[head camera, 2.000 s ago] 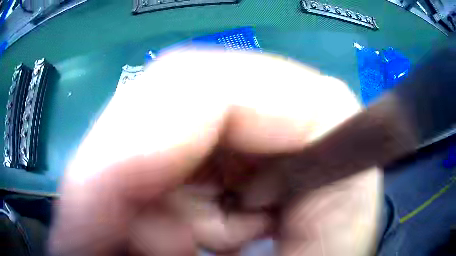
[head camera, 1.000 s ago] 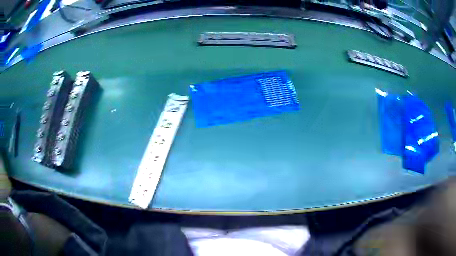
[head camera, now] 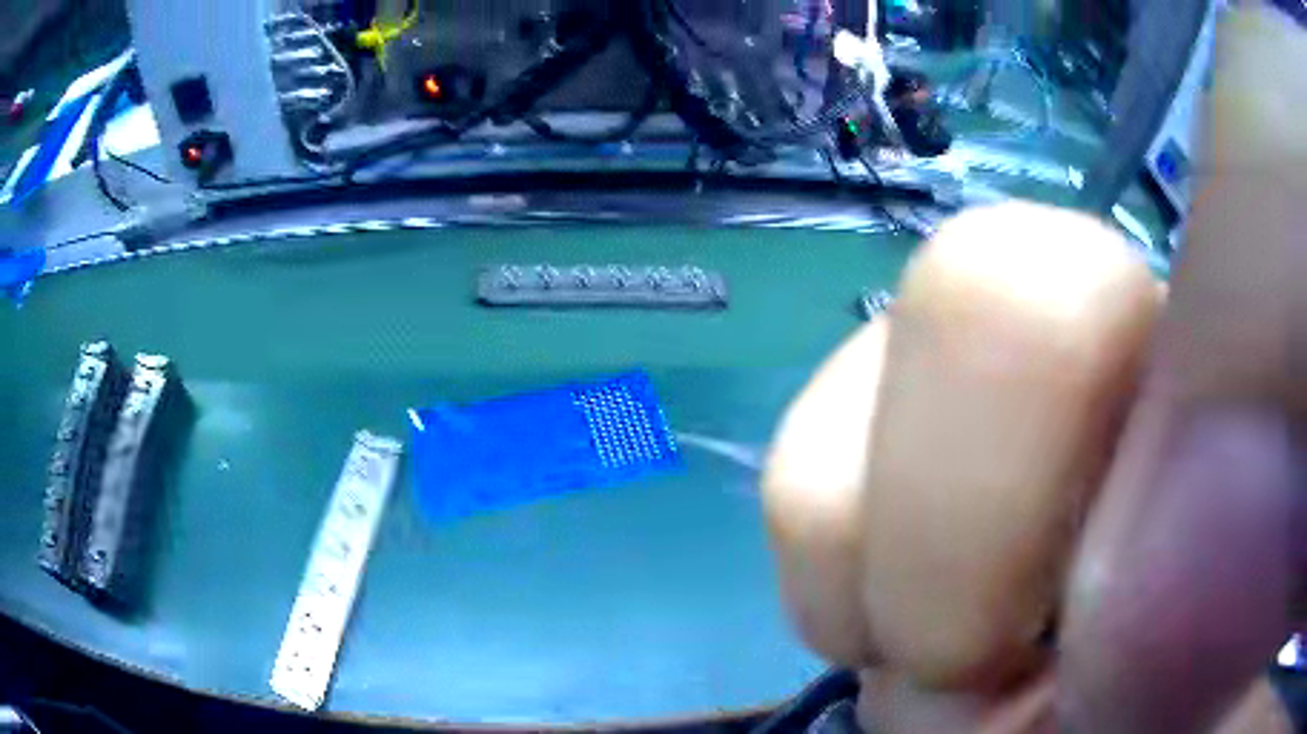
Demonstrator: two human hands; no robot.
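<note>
My right hand (head camera: 989,473) is large and close to the camera at the right, fingers curled. A thin pale tip, apparently of tweezers (head camera: 721,449), sticks out left of it, near the right edge of a blue sheet (head camera: 502,445) in the view. Whether the tip touches the sheet cannot be told. The sheet lies flat on the green mat, with rows of small pale marks (head camera: 622,422) at its right end. A whitish strip part (head camera: 337,574) with round components lies slanted left of the sheet. My left hand is not in view.
Two grey strips (head camera: 129,473) lie side by side at the left. Another strip (head camera: 602,287) lies at the far side, and the end of one more (head camera: 873,304) shows beside my right hand. Cables and equipment (head camera: 616,86) stand behind the green table (head camera: 244,330).
The view has tilted up and shows more of the equipment. My right hand has come up from the lower right and now hides the blue pieces at the right.
</note>
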